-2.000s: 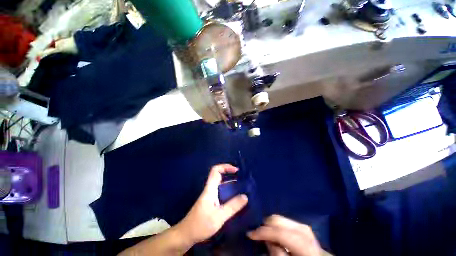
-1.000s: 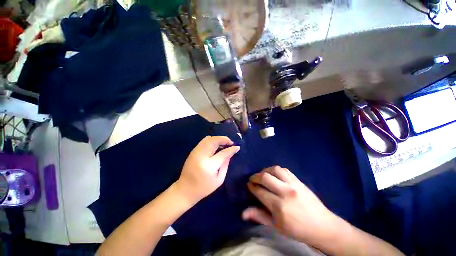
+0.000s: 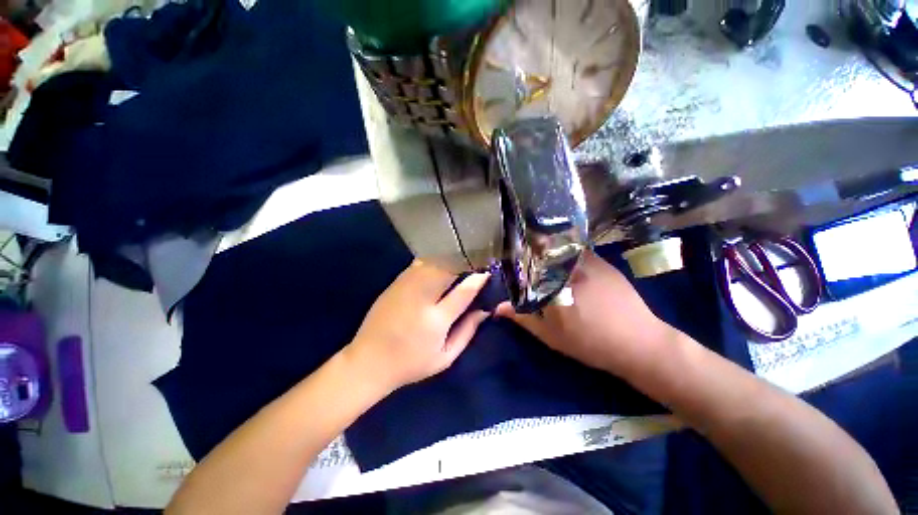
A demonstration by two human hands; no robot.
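Observation:
A dark navy garment panel [image 3: 292,292] lies flat under the head of the off-white sewing machine [image 3: 443,201]. My left hand [image 3: 418,322] is on the panel left of the needle area, thumb and fingertips pinching navy cloth. My right hand [image 3: 584,312] lies on the panel just right of it, its fingertips close to the left ones and partly behind the chrome guard [image 3: 544,221]. The guard hides the needle and presser foot. Whether the right fingers grip the cloth cannot be told.
A rumpled navy heap [image 3: 221,121] with a grey piece [image 3: 181,267] lies upper left. A watch [image 3: 554,70] is strapped to the machine head. Red-handled scissors [image 3: 770,287] and a bright display [image 3: 866,246] lie right. A purple device [image 3: 20,352] stands far left.
Both hands have moved up to the needle area and closer together. The panel's lower edge has moved up, showing the white table edge. The view has moved closer to the machine head.

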